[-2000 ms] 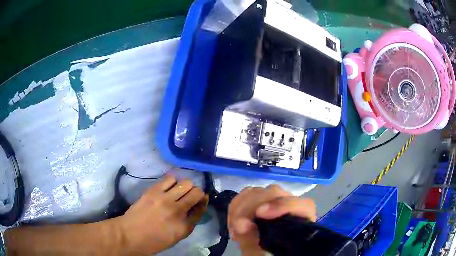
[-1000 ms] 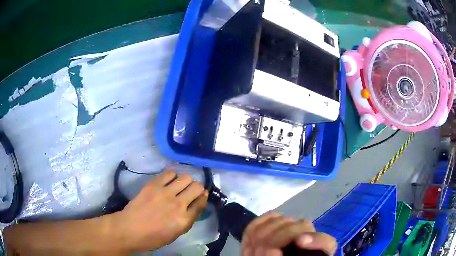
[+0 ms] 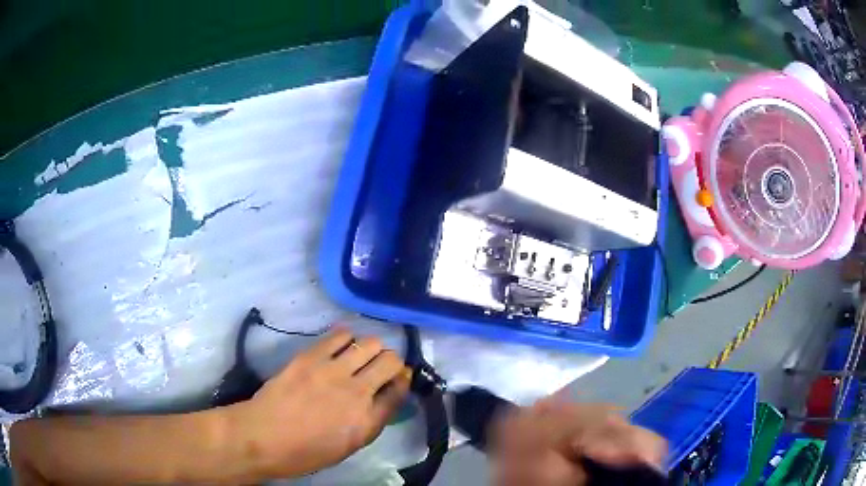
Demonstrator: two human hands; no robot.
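A black looped headband unit [image 3: 433, 427] lies on the white foam sheet at the bottom centre, with a thin dark wire across its gap. My left hand [image 3: 328, 403] rests on it, fingertips pinching a dark fitting at its end. My right hand [image 3: 570, 444], blurred, is wrapped around the black electric screwdriver [image 3: 477, 415], which points left. The driver's front end is close to the fitting; whether the bit touches a screw cannot be told. The screw feeder [image 3: 579, 204], white and black with a bright metal pickup plate [image 3: 470, 269], stands in a blue tray [image 3: 347, 242].
Another black loop [image 3: 43, 327] lies at the far left on the torn foam sheet [image 3: 275, 190]. A pink fan [image 3: 777, 180] stands right of the tray. A blue bin [image 3: 698, 403] and green bin are at the lower right. A clear plastic piece is behind the feeder.
Two seconds ago the driver pointed away from the fitting; one second ago its front met the fitting. Now my right hand and driver have moved slightly right. The whole view has shifted a little.
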